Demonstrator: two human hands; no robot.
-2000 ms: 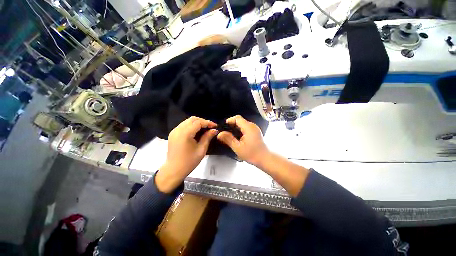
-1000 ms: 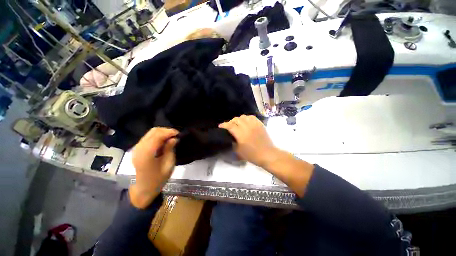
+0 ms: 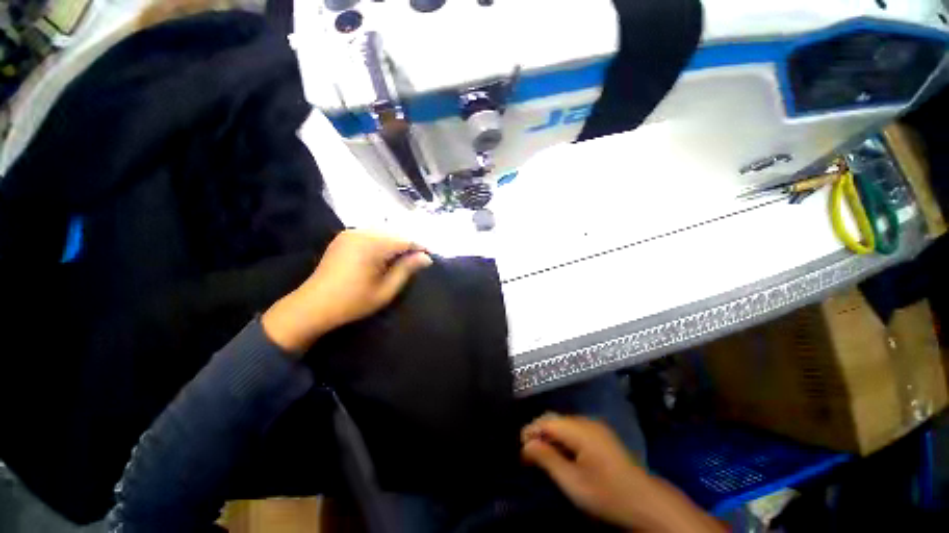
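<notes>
A large black garment piece [image 3: 416,364] spreads left of the sewing machine [image 3: 562,115] and hangs over the table's front edge. My left hand [image 3: 349,286] pinches its upper edge between thumb and fingers, just in front of the presser foot area. My right hand [image 3: 593,474] is lower right, beyond the table edge, its fingers curled beside the hanging cloth. Whether it grips the cloth is not clear. A small blue patch [image 3: 73,239] shows on the cloth at the far left.
Scissors with yellow and green handles [image 3: 853,213] lie at the table's right end beside small tools. A black strip [image 3: 650,68] drapes over the machine head. A ruler band [image 3: 645,333] runs along the front edge. A cardboard box [image 3: 791,364] and blue crate [image 3: 728,463] stand below.
The view has come closer and shifted right. The black cloth is now spread out flat instead of bunched. My hands have moved apart, the right one down past the table edge.
</notes>
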